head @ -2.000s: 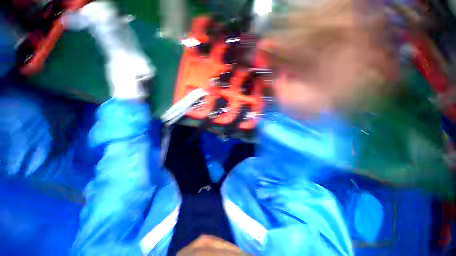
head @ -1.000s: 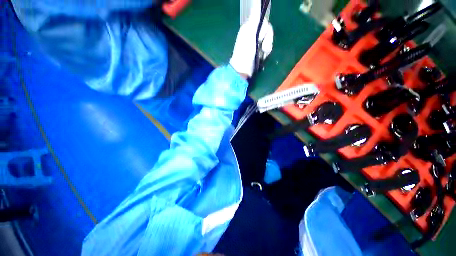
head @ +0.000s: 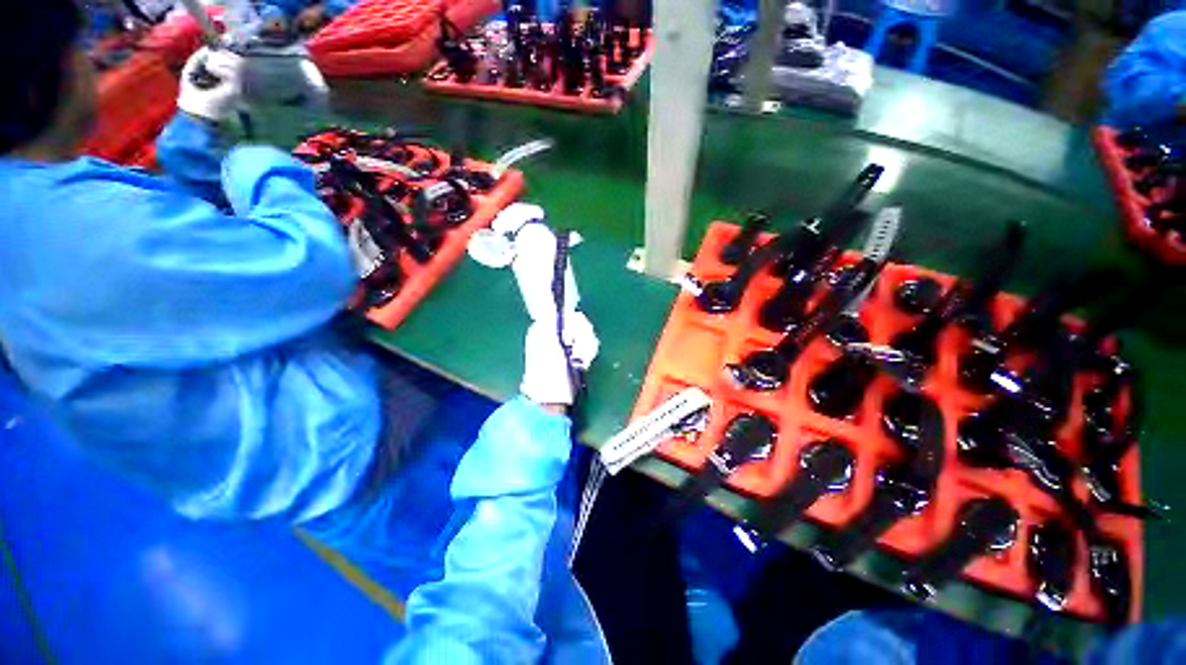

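My left hand (head: pixel 559 361), in a white glove, is closed around a long black watch strap (head: pixel 562 288) that stands up past the fingers. A white object (head: pixel 536 266), perhaps a bottle, and a small round white piece (head: pixel 490 247) lie just beyond this hand. To the right is an orange-red watch tray (head: pixel 676 340) with many black-strapped watches (head: pixel 748 439) in its compartments. A white-strapped watch (head: pixel 657 429) lies across the tray's near left corner. My right hand is not in view; blue cloth shows at the bottom edge.
A person in a blue smock (head: pixel 169 312) sits at left, white-gloved hands raised, by another watch tray (head: pixel 455 240). A pale metal upright (head: pixel 676 143) stands on the green bench. More trays (head: pixel 540 98) are behind. Another person's blue sleeve (head: pixel 1151 72) shows at upper right.
The view has lifted, showing more of the bench and the neighbour. My left hand appears lower and further left in view, still holding the black strap. My right hand, blurred two seconds ago, is gone.
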